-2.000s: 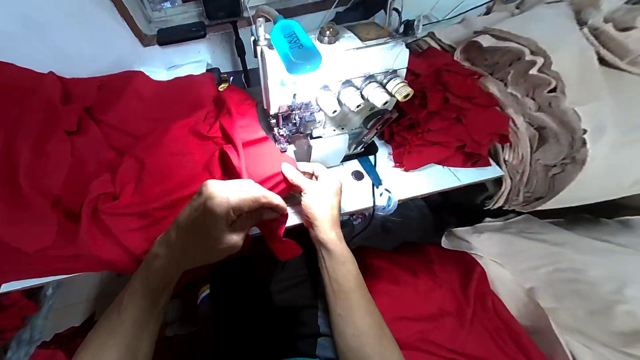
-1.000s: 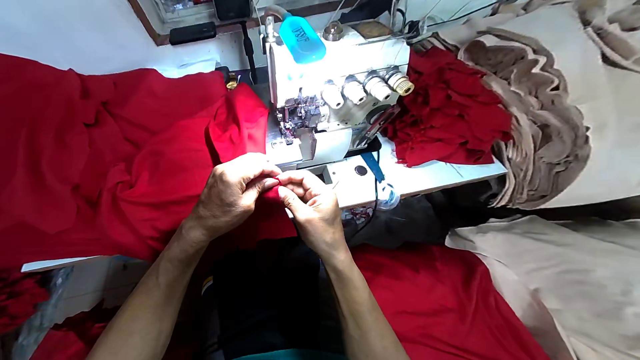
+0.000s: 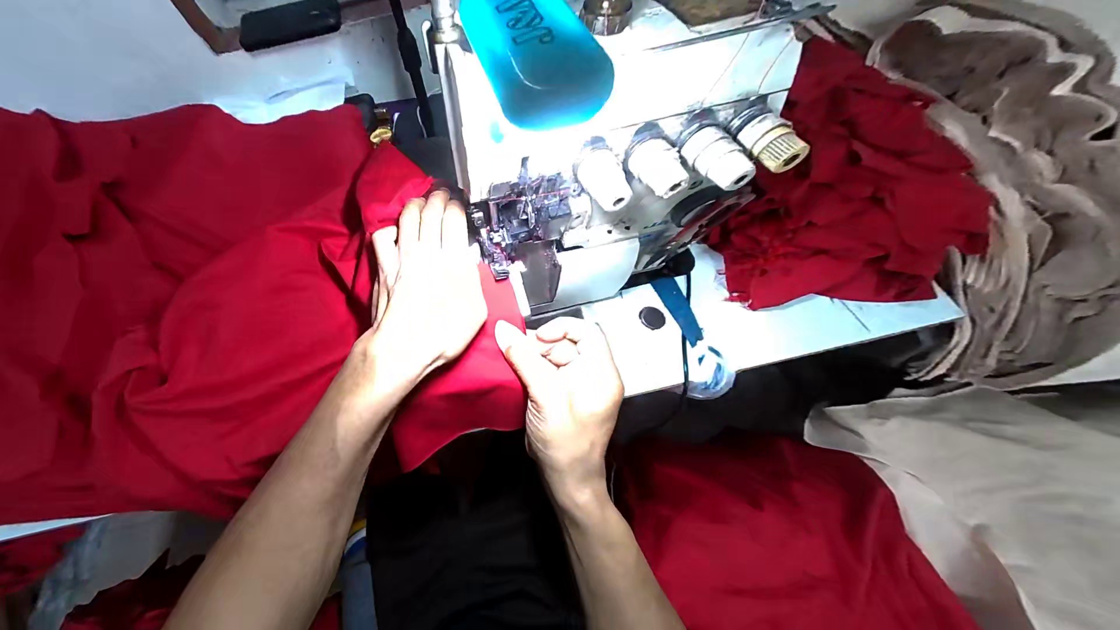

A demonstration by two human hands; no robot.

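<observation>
A large piece of red fabric [image 3: 254, 306] spreads over the left of the work table and reaches under the presser foot [image 3: 499, 267] of a white overlock sewing machine [image 3: 630, 166]. My left hand [image 3: 429, 289] lies flat on the fabric just left of the needle area, its fingers pointing away from me and their tips by a fold of the cloth. Below the presser foot, my right hand [image 3: 573, 376] pinches the fabric's right edge between thumb and curled fingers. The needle itself cannot be made out.
Right of the machine lies a heap of red fabric pieces [image 3: 857, 192] beside stacked beige-brown fabric [image 3: 1024, 149]. Red cloth [image 3: 779, 525] and beige cloth [image 3: 962, 481] lie at the lower right. A blue strip [image 3: 678, 311] and a clear plastic roll [image 3: 709, 372] are at the table's front edge.
My hands were close together at the fabric's edge in front of the machine. The left has moved forward, flat beside the presser foot; the right stays at the edge. The view has come nearer.
</observation>
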